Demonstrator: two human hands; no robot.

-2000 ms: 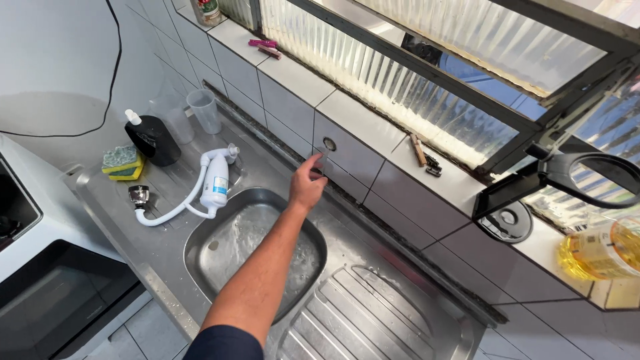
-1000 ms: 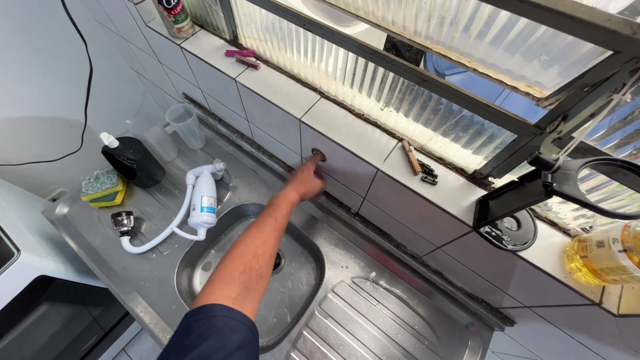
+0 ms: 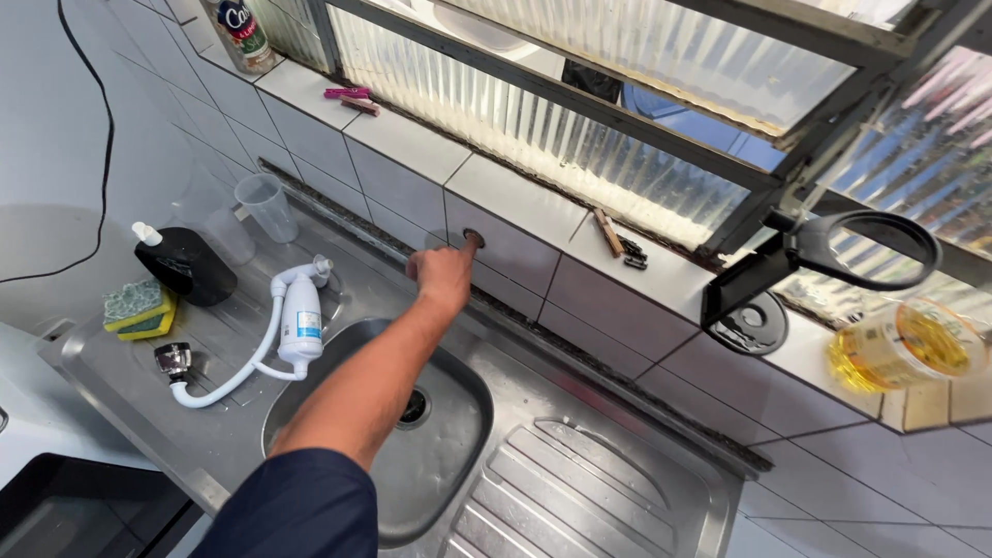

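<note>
My left hand reaches over the sink to the tiled wall. Its index finger is extended, with the tip at a round hole in a tile; the other fingers look curled, and no object shows in it. Below the forearm lies the stainless steel sink basin, its drain partly hidden by the arm. To the left, a white faucet water filter lies on the steel counter, its curved tube ending in a chrome fitting. My right hand is out of view.
Left on the counter are a black pump bottle, sponges and a clear plastic cup. The window ledge holds clothespins, a black holder and a yellow liquid bottle. A ribbed drainboard is at right.
My left index fingertip has moved from beside the wall hole to the hole itself. The sink drain, hidden by the arm two seconds ago, now partly shows.
</note>
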